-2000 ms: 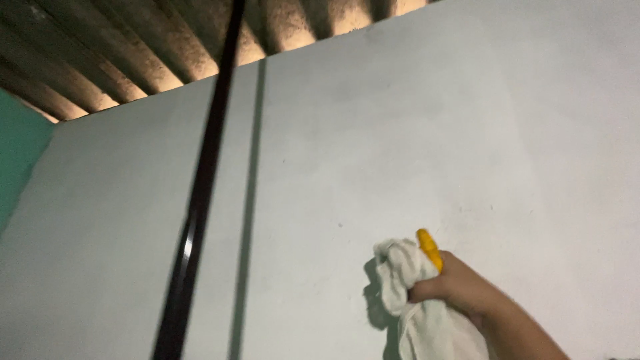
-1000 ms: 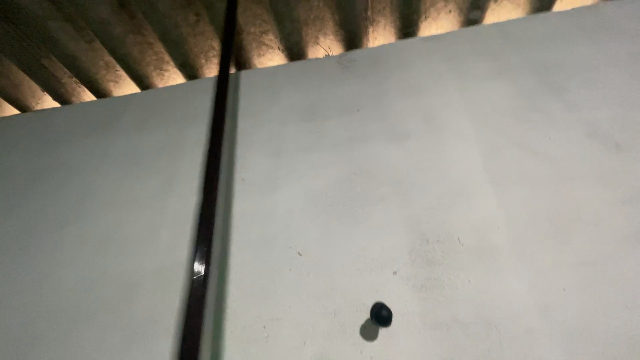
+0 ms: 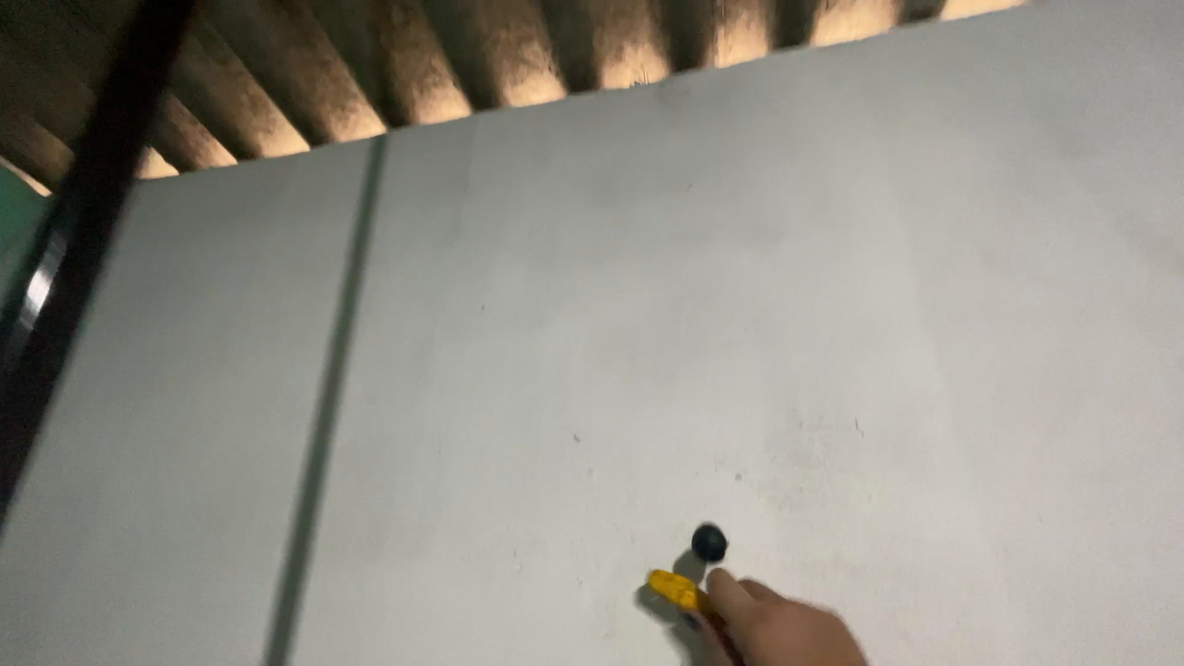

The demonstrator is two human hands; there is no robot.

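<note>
At the lower middle of the head view, my right hand (image 3: 786,624) holds a yellow object (image 3: 680,590), perhaps a handle or hook; its rest is hidden behind my fingers and below the frame. Just above my fingertips, a small round black knob (image 3: 709,542) stands out from the pale wall (image 3: 601,324) and casts a shadow to its lower left. My left hand is out of view.
A dark glossy pole (image 3: 69,250) slants through the left side, close to the camera, and its shadow lies on the wall. Corrugated roofing (image 3: 518,55) runs over the wall's top edge. A green wall (image 3: 18,217) shows at far left.
Two seconds ago my right hand held a white cloth with the yellow object; no cloth shows now. One second ago no hand was in view, and it has come back in beside the black knob.
</note>
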